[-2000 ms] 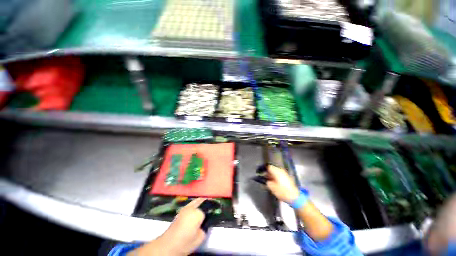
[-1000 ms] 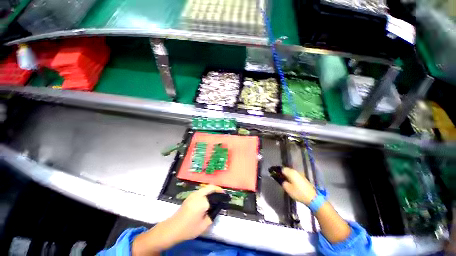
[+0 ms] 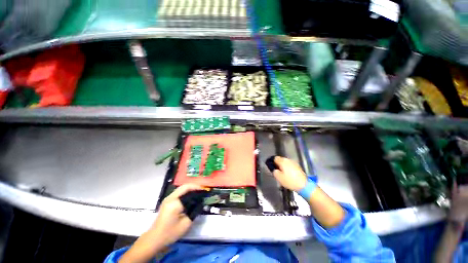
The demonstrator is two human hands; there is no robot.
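A red sheet (image 3: 238, 159) lies over the board in a black carrier (image 3: 169, 191). Two small plug-in boards, one at left (image 3: 195, 160) and one at right (image 3: 214, 160), lie side by side on the sheet. A perforated green strip (image 3: 206, 124) is at the carrier's far edge. My left hand (image 3: 177, 210), with black finger covers, is at the carrier's near edge, index finger extended by the sheet's edge; whether it holds anything is unclear. My right hand (image 3: 289, 172), with black finger covers and a blue wrist strap, is right of the carrier, fingers bent; its grasp is hidden.
Behind the rail (image 3: 154, 114) are bins of silver-white (image 3: 206, 88), beige (image 3: 248, 88) and green parts (image 3: 292, 89). Spare red sheets (image 3: 56, 74) are at left. Green boards (image 3: 418, 162) are at right, with another person's arm (image 3: 454, 221) at the edge. A coiled blue cord crosses above my right hand.
The camera view has shifted. My left hand has moved left along the carrier's near edge. My right hand remains right of the carrier. The two small boards stay on the red sheet.
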